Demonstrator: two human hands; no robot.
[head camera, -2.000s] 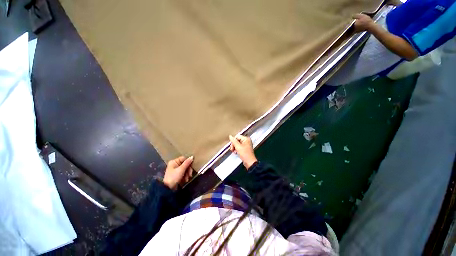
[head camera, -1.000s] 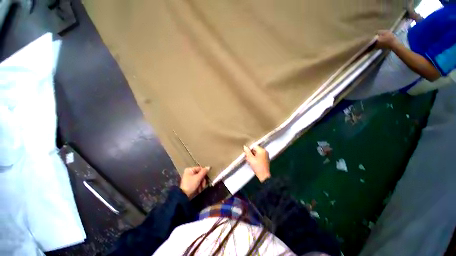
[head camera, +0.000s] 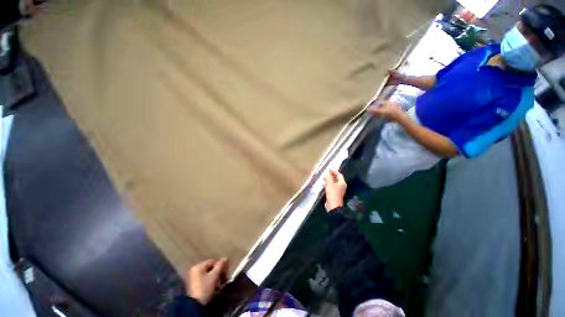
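The tan fabric ply (head camera: 186, 124) covers most of the table, with soft diagonal folds. My left hand (head camera: 207, 280) pinches its near corner at the end edge. My right hand (head camera: 335, 189) is farther up the long side, over the white underlay paper (head camera: 272, 251), beside the pale selvedge (head camera: 284, 212). Its fingertips are close together; whether they hold the cloth edge or paper cannot be told. Layered edges show under the ply along this side.
A masked person in a blue shirt (head camera: 474, 105) stands at the right with both hands at the cloth edge. Another person's hand (head camera: 30, 6) is at the far left corner. Dark weights (head camera: 20, 88) (head camera: 40, 288) lie on the dark table (head camera: 80, 179). Scraps litter the green floor (head camera: 402, 217).
The view has turned, showing more of the far cloth and the blue-shirted person. My right hand has moved farther up the side, away from my left hand, which stays at the near corner.
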